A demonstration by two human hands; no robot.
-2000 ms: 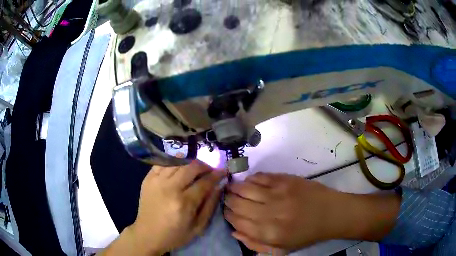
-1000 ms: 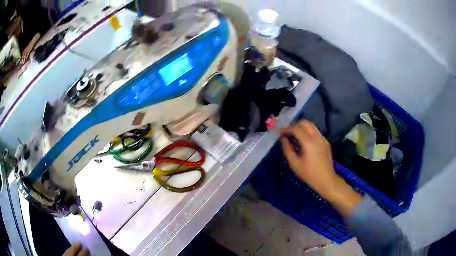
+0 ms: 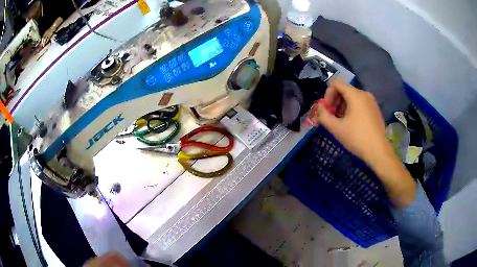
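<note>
My right hand (image 3: 358,122) is at the right end of the machine table, with thumb and fingers closed around a small pink-red piece (image 3: 315,112), too small to name. My left hand (image 3: 109,261) is blurred and cut off by the bottom edge, so its fingers cannot be made out. It is at the lower part of a pale grey panel (image 3: 99,221), which runs down from the lit needle area. Dark fabric (image 3: 60,221) lies beside and under the panel. The white and blue sewing machine (image 3: 157,73) stands behind.
Red-and-yellow-handled scissors (image 3: 206,151) and green-handled snips (image 3: 157,130) lie on the table near a printed label (image 3: 246,128). Dark scraps (image 3: 277,96) and a bottle (image 3: 298,31) are at the table's right end. A blue crate (image 3: 334,182) holding cloth stands beyond the front edge.
The view has swung right from the needle area. My right hand has left the fabric at the needle, reached the table's right end and closed on the pink-red piece.
</note>
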